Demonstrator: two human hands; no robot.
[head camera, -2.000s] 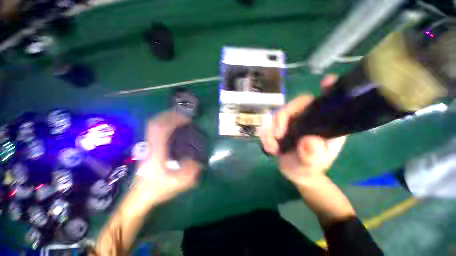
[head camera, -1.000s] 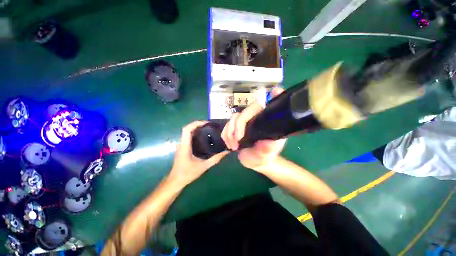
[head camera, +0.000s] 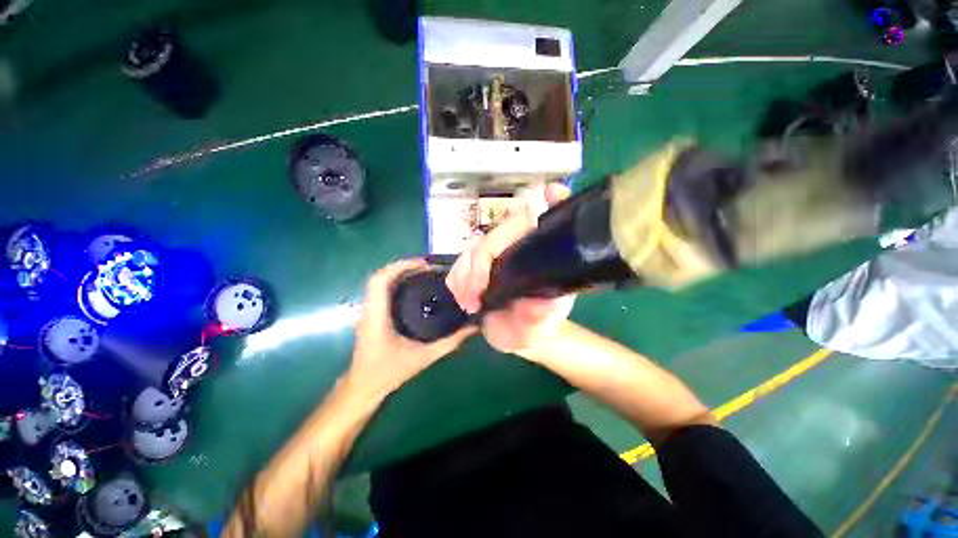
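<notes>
My left hand (head camera: 380, 342) is shut around a black cylindrical housing (head camera: 425, 305), its dark round end facing up. My right hand (head camera: 520, 299) is shut on the front part of the thick black electric screwdriver (head camera: 567, 240), which has a yellowish tape band and a blurred rear. My right fingers touch or nearly touch the housing's right side. The driver's tip is hidden by my fingers. The white screw feeder (head camera: 502, 158) with blue sides stands just beyond my hands, its front ledge partly covered by my right hand.
A single dark grey housing (head camera: 330, 177) lies left of the feeder. LED assemblies (head camera: 128, 278), one glowing blue, and grey round caps (head camera: 240, 305) lie at the left. A black cylinder (head camera: 168, 71) lies at the far left. A slanted post (head camera: 683, 42) is beyond the feeder. A person's light sleeve (head camera: 893, 310) is at right.
Since two seconds ago, my hands came together, with the screwdriver brought over to the housing. In the last second they shifted slightly left in view, and the screwdriver's rear lowered a little.
</notes>
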